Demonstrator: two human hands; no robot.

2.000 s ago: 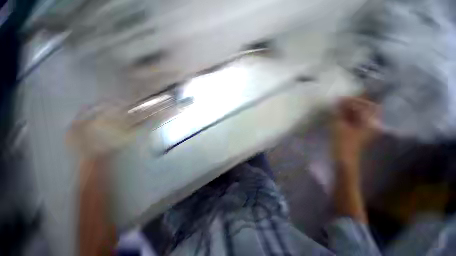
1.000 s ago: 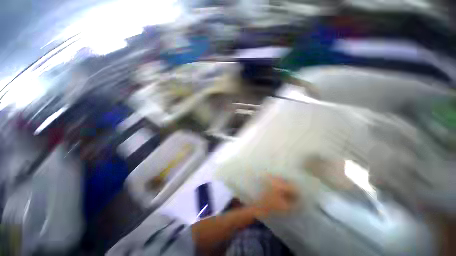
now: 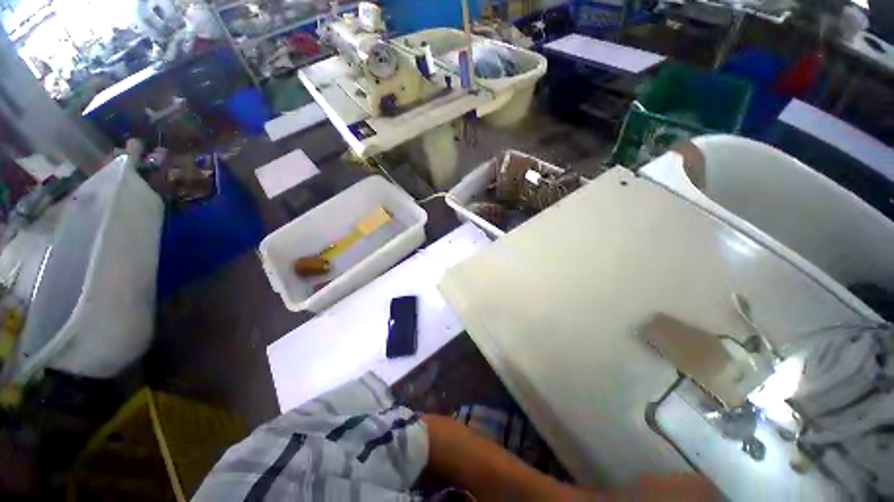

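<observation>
A brown flat piece (image 3: pixel 688 353) lies on the pale sewing table (image 3: pixel 578 265), left of the brightly lit needle area (image 3: pixel 779 384). Small metal machine parts show around the bright spot. My left forearm runs along the bottom edge, and my left hand (image 3: pixel 671 487) is mostly cut off by the edge, below the brown piece. Its fingers and anything in them cannot be made out. My right hand is not in view. Grey-white striped cloth (image 3: pixel 848 397) covers the far right; whether it is a sleeve or loose cloth is unclear.
A black phone (image 3: pixel 402 326) lies on a white board (image 3: pixel 333 358) left of the table. A white bin (image 3: pixel 279 279) holds yellow and brown items. Another bin (image 3: pixel 461 199) holds brown pieces. A large white tub (image 3: pixel 784 162) stands behind the table. Another sewing machine (image 3: pixel 377 64) stands farther back.
The view has swung left and steadied, showing more workshop. My left hand has dropped to the bottom edge in the picture. My right hand, seen two seconds ago, is out of view.
</observation>
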